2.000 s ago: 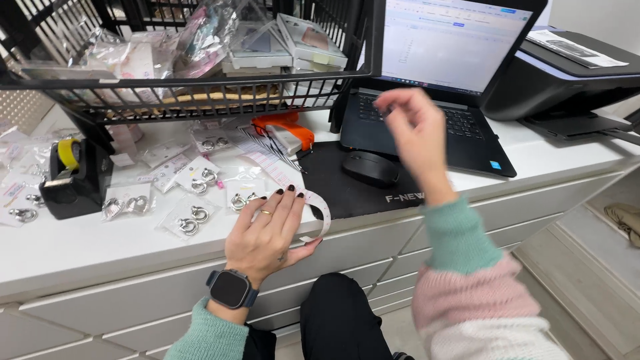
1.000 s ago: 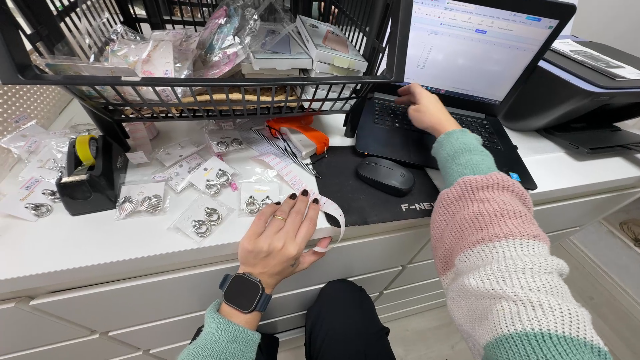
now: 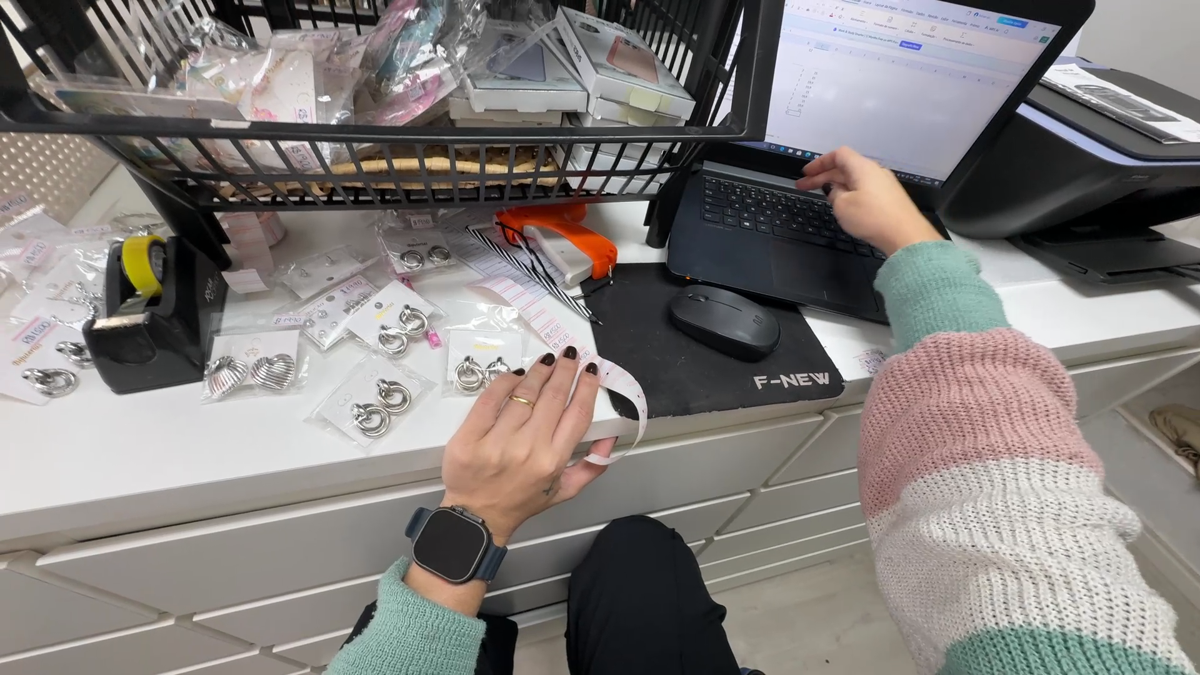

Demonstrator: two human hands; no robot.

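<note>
My left hand lies at the counter's front edge with its fingers on a strip of printed price labels, which curls over the edge beside my thumb. Over the keyboard of an open laptop is my right hand, fingers bent and nothing seen in them; whether it touches the keys is unclear. A black mouse rests on a black mouse pad between the hands. Left of my left hand lie bagged silver earrings, with several more bagged pairs behind them.
A black tape dispenser stands at the left. Behind the earrings rises a black plastic basket holding bagged goods and flat boxes. An orange and white tag gun or similar tool lies under its edge. A black printer stands at right.
My right hand was raised above the mouse two seconds ago; it has moved forward to the laptop's keyboard. My left hand has stayed on the label strip.
</note>
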